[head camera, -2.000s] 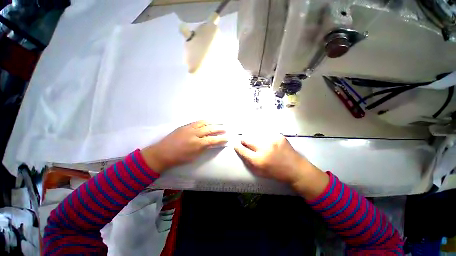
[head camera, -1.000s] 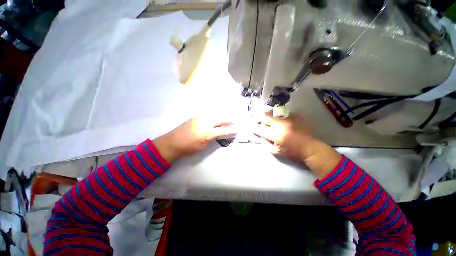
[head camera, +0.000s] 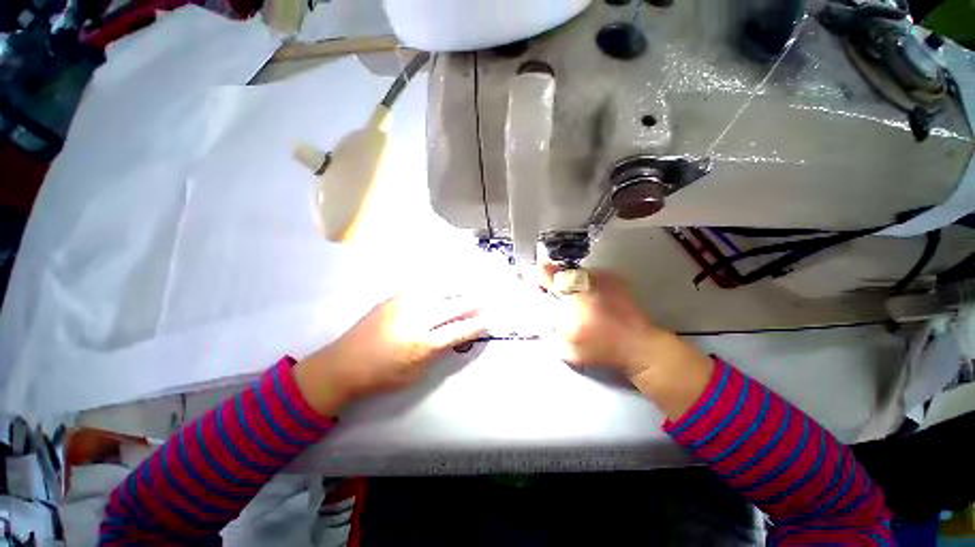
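Observation:
The white garment panel spreads over the table left of the sewing machine. Its part near the needle is washed out by bright light. My left hand lies flat with fingers towards the needle area, just left of it. My right hand is at the right of the presser foot, its fingertips partly hidden by glare and machine parts. Whether its fingers pinch the cloth cannot be told. The machine lamp shines from the left of the head.
Red-handled snips lie right of the needle among dark cables. The tension knob juts from the head front. A measuring tape runs along the table's front edge. An orange-rimmed bin is at lower left.
The view has shifted, so the machine shows lower and further left. Both hands have moved from the table front up beside the needle, my right hand close to the presser foot.

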